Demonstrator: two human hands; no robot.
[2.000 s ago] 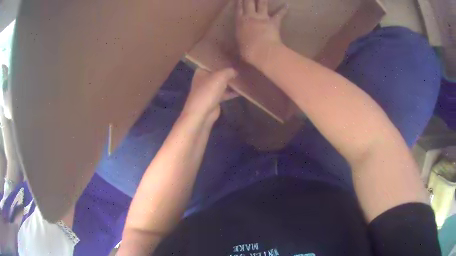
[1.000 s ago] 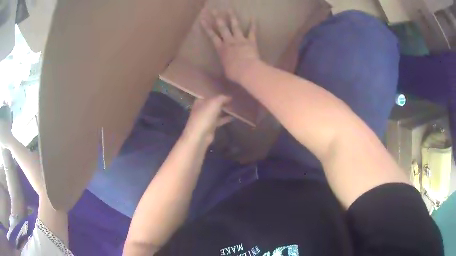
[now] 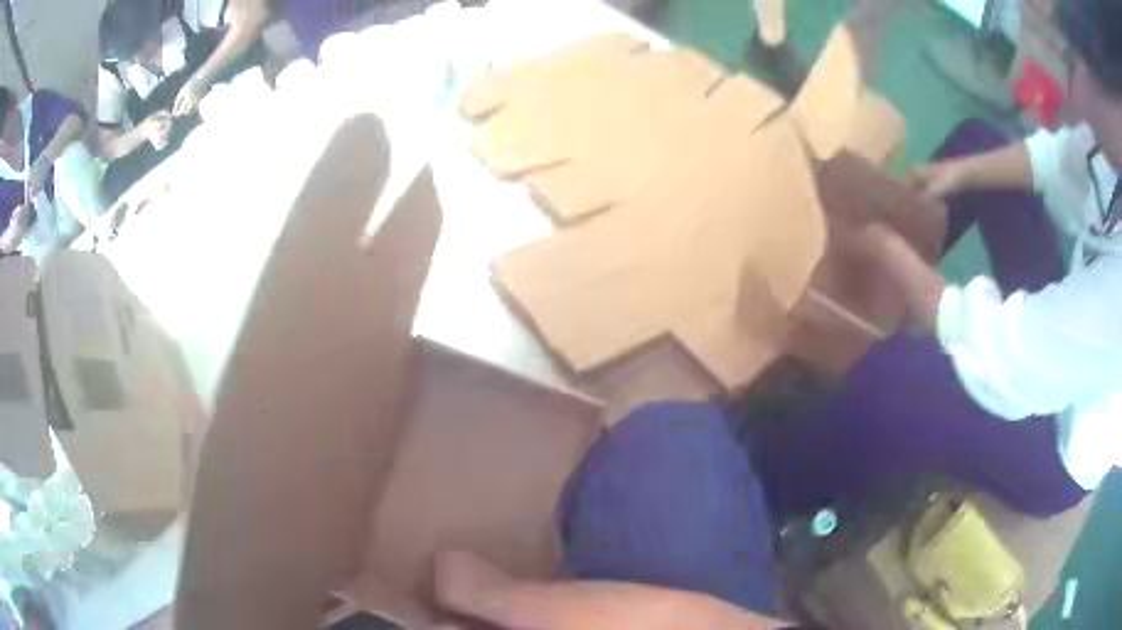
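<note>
A brown cardboard box with a large attached lid (image 3: 302,382) is on my lap. The lid stands up on the left, with a slit near its rounded far end. The open tray (image 3: 480,474) lies right of the lid, with a raised far wall and right wall. My right hand (image 3: 474,588) is blurred at the tray's near edge, low in the picture, and touches the box there. Its fingers cannot be made out. My left hand is not in view.
Stepped flat blanks (image 3: 689,209) lie on the white table (image 3: 246,222) beyond the box. White containers (image 3: 345,55) line its far side. A neighbour on the right handles a brown box (image 3: 849,277). Printed cartons (image 3: 105,382) stand left. A yellow handbag (image 3: 966,560) is lower right.
The view has swung up and outward, so table, blanks and neighbours now show. The box appears lower. My left hand has gone out of view; my right is now at the tray's near edge.
</note>
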